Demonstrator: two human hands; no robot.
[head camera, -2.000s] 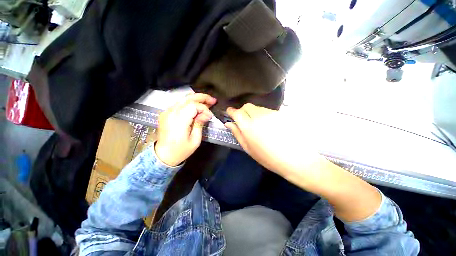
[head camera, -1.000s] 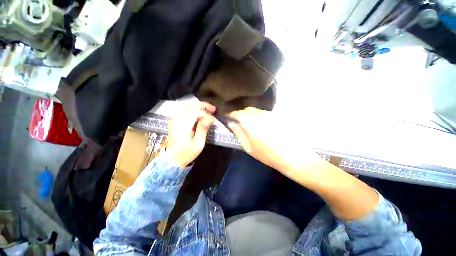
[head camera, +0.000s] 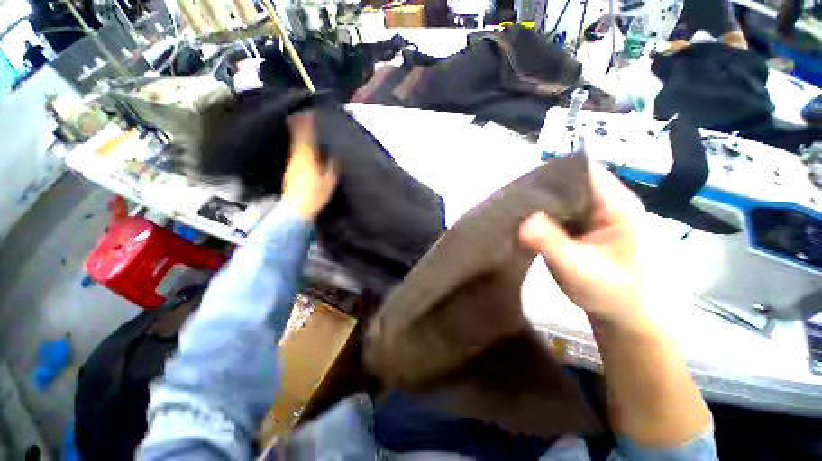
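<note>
A large dark garment (head camera: 374, 194) lies over the table's front edge and hangs toward the lap. Its brown part (head camera: 460, 288) is lifted and spread at the right. My right hand (head camera: 586, 243) grips the upper corner of the brown cloth between thumb and fingers. My left hand (head camera: 309, 176) is on the black part of the garment at the left, blurred; whether its fingers grip the cloth cannot be told.
The white sewing machine (head camera: 721, 171) with a blue stripe stands right, a dark strip (head camera: 685, 167) draped over it. Tweezers (head camera: 735, 313) lie near its base. More dark cloth (head camera: 496, 67) lies behind. A red stool (head camera: 140, 261) and cardboard box (head camera: 311, 360) are below left.
The view has tilted up. My hands have moved apart from the table edge, the right lifting brown cloth, the left reaching forward onto the black part.
</note>
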